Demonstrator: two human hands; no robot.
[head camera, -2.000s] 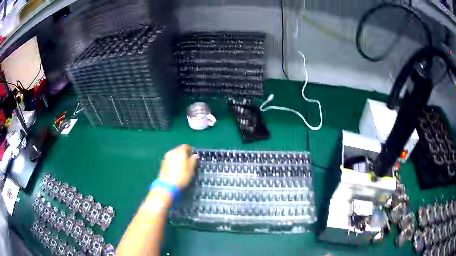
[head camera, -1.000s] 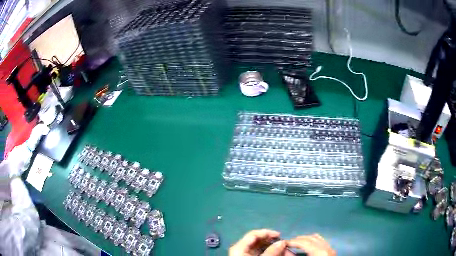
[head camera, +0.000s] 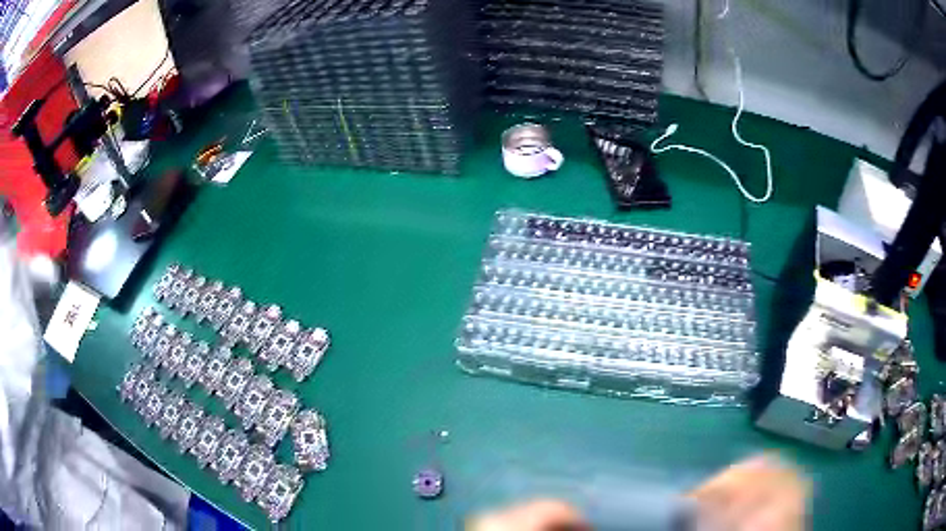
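My left hand (head camera: 529, 515) is at the bottom edge, cut off and blurred; only its upper part shows. My right hand (head camera: 752, 498) is to its right, also blurred and partly cut off. A smeared grey-blue patch lies between them; I cannot tell what it is or whether either hand holds it. A small round dark component (head camera: 428, 482) with a thin lead lies on the green mat, left of my hands. The clear blister tray (head camera: 612, 306) lies beyond my hands. Rows of silver-grey modules (head camera: 218, 368) lie at the left, one (head camera: 310, 441) at a row's end.
An open pale box with a mechanism (head camera: 825, 373) and a white unit (head camera: 871, 197) stand right, near a black cylinder (head camera: 913, 239). More modules (head camera: 908, 425) lie far right. Behind are stacked trays (head camera: 363, 93), a cup (head camera: 527, 154), a black object (head camera: 630, 171) and white cable. A person's pale sleeve (head camera: 42, 415) shows left.
My hands were close together around a small dark thing; now they are farther apart, with the right hand moved right. The view has shifted slightly.
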